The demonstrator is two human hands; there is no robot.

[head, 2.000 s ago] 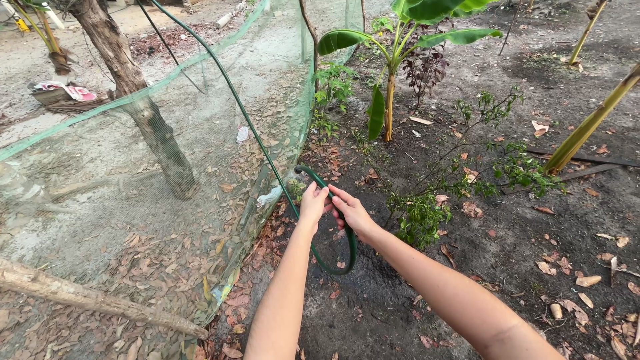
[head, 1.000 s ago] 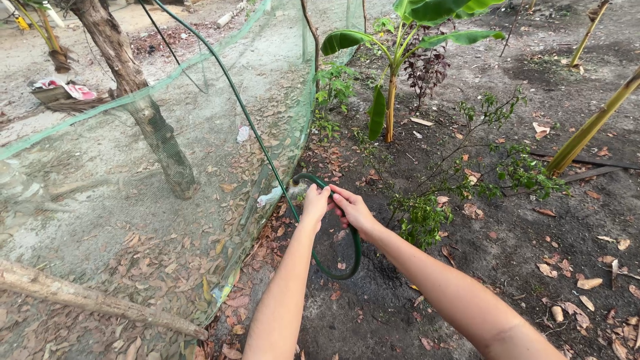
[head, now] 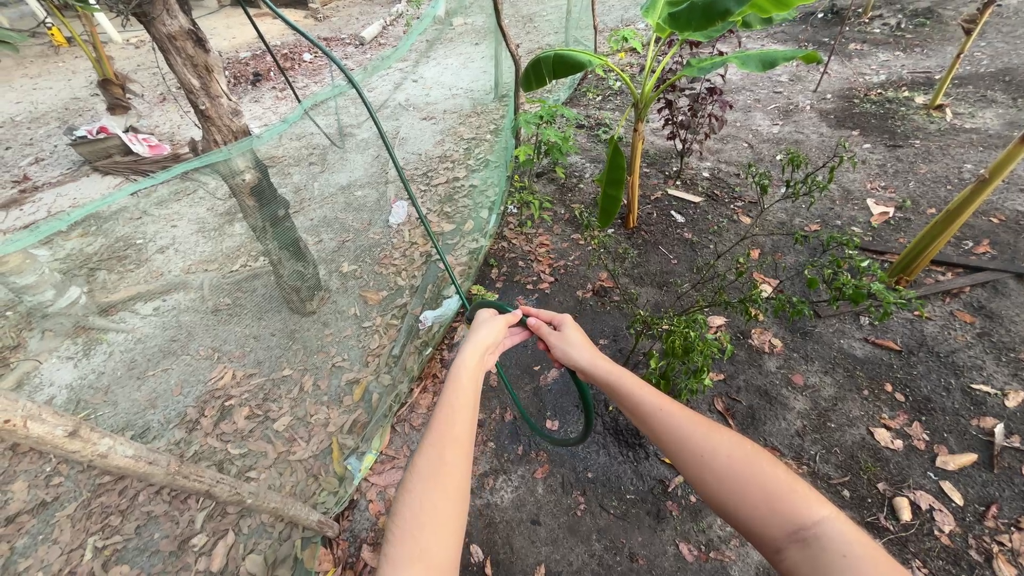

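A green garden hose point(head: 586, 408) hangs in a loop below my two hands, and its long part runs up to the upper left over the netting. My left hand point(head: 494, 334) is closed around the hose near the top of the loop. Right beside it, my right hand point(head: 562, 340) grips the same hose, the fingertips of both hands touching or nearly so. The hose's end is partly hidden by the fingers. Dark, wet-looking soil lies under the loop.
Green mesh netting point(head: 320, 200) stands along the left, with a tree trunk point(head: 268, 212) behind it and a wooden pole point(head: 160, 464) at lower left. A young banana plant point(head: 636, 168), a leafy shrub point(head: 684, 352) and a leaning stem point(head: 960, 212) rise ahead and to the right.
Both hands stay together on the hose with only slight movement. The hose loop below them has shifted a little.
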